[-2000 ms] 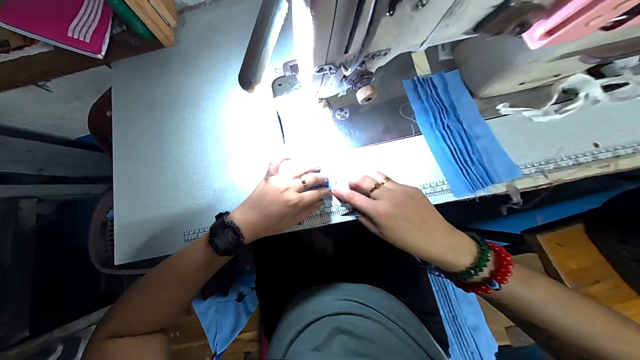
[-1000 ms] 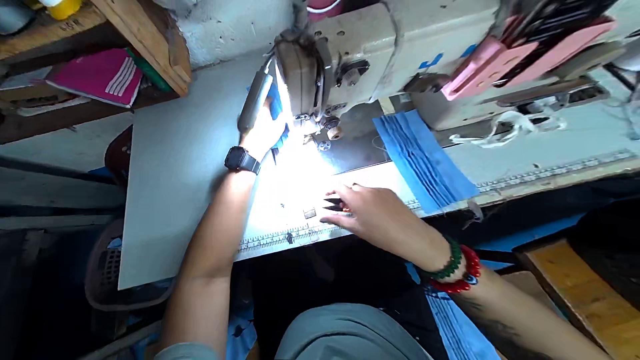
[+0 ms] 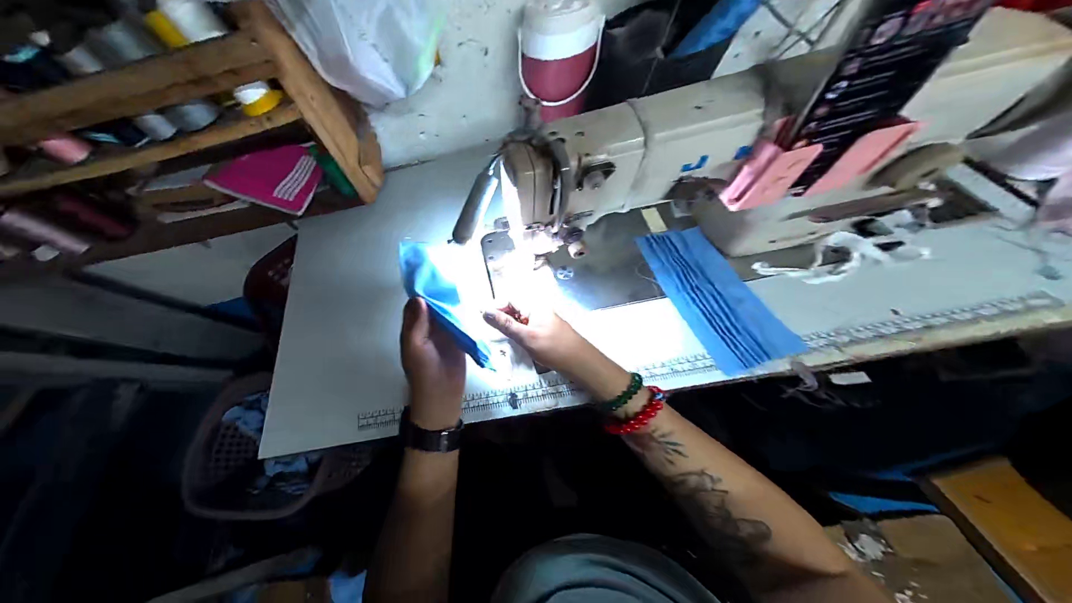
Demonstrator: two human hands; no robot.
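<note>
My left hand [image 3: 431, 360] holds a folded piece of blue fabric [image 3: 435, 289] upright over the table, left of the needle area. Just right of it, my right hand [image 3: 536, 331] has its thumb and fingers drawn together in the bright lamp light; glare hides whether anything is between them. The head of the sewing machine [image 3: 536, 180] stands behind both hands, its presser foot washed out by the light. Several blue fabric pieces [image 3: 720, 301] lie stacked on the table to the right of my right hand.
A measuring tape strip [image 3: 553, 389] runs along the table's front edge. White cord [image 3: 837, 255] lies under the machine arm. Thread spools [image 3: 255, 96] fill a wooden shelf [image 3: 285, 75] at the left. A plastic basket [image 3: 243, 486] with fabric scraps sits below the table's left side.
Around one second ago my left hand reached behind the machine head; it has come back toward me with the blue fabric. My right hand stays near the needle area. The view has shifted upward.
</note>
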